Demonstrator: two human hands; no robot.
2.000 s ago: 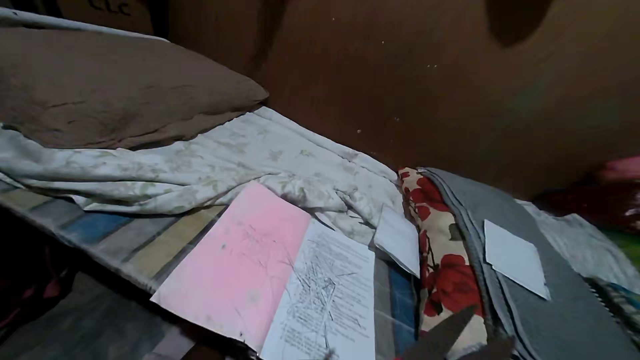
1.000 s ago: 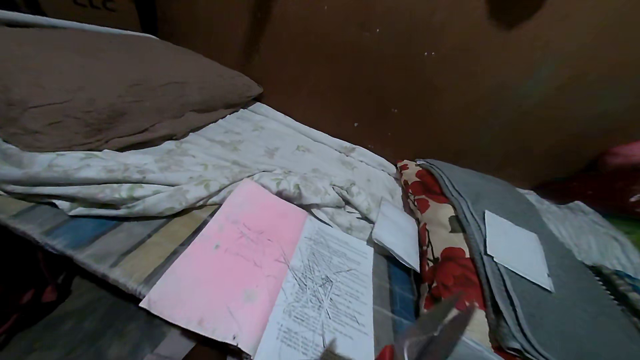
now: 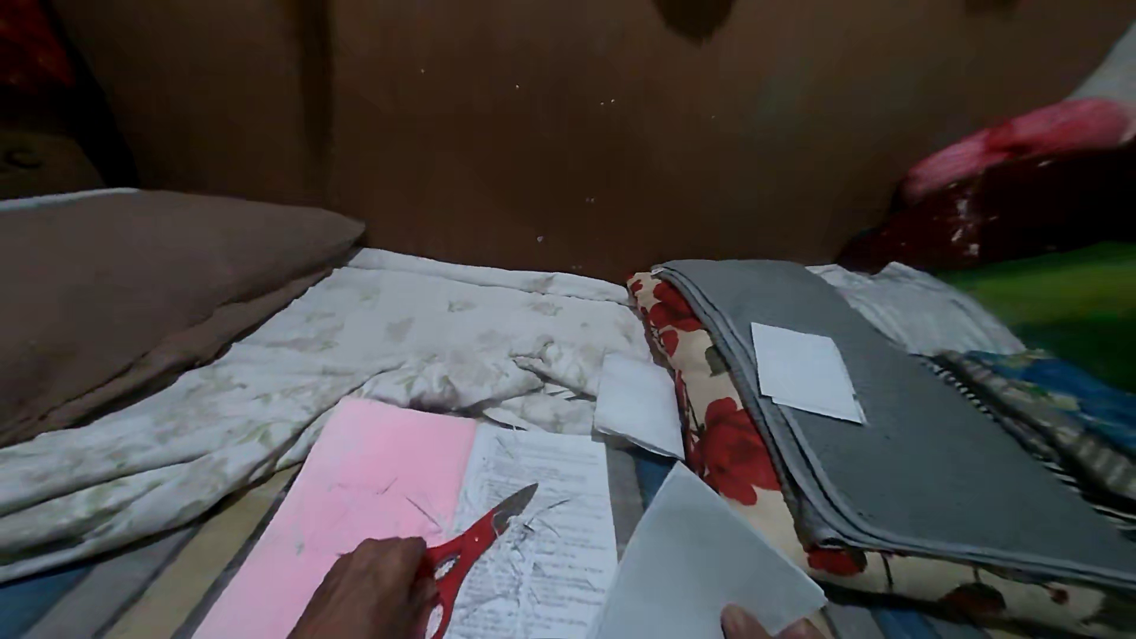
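My left hand (image 3: pixel 368 590) grips the red handles of a pair of scissors (image 3: pixel 472 546), whose blades look closed and point up and to the right. The scissors are over a printed sheet (image 3: pixel 568 484), beside a pink sheet (image 3: pixel 382 444); thin paper slivers lie scattered on both. My right hand (image 3: pixel 768 626), mostly cut off by the bottom edge, holds a blank white piece of paper (image 3: pixel 701 555) by its lower edge. Just beyond that paper rests a small white paper stack (image 3: pixel 637 404). Another small stack of white paper (image 3: pixel 803 368) lies on a folded grey blanket (image 3: pixel 887 461).
A crumpled floral sheet (image 3: pixel 461 328) and a brown pillow (image 3: pixel 151 293) are at the left and back. Red-flowered bedding (image 3: pixel 737 453) lies under the grey blanket. Striped cloth (image 3: pixel 169 568) covers the near surface. Behind stands a brown wall (image 3: pixel 497 133); more folded cloths are at the right.
The scissors, partly visible near the bottom edge a second ago, are now fully over the sheets in my left hand. The white paper in my right hand has come into sight. The view has shifted.
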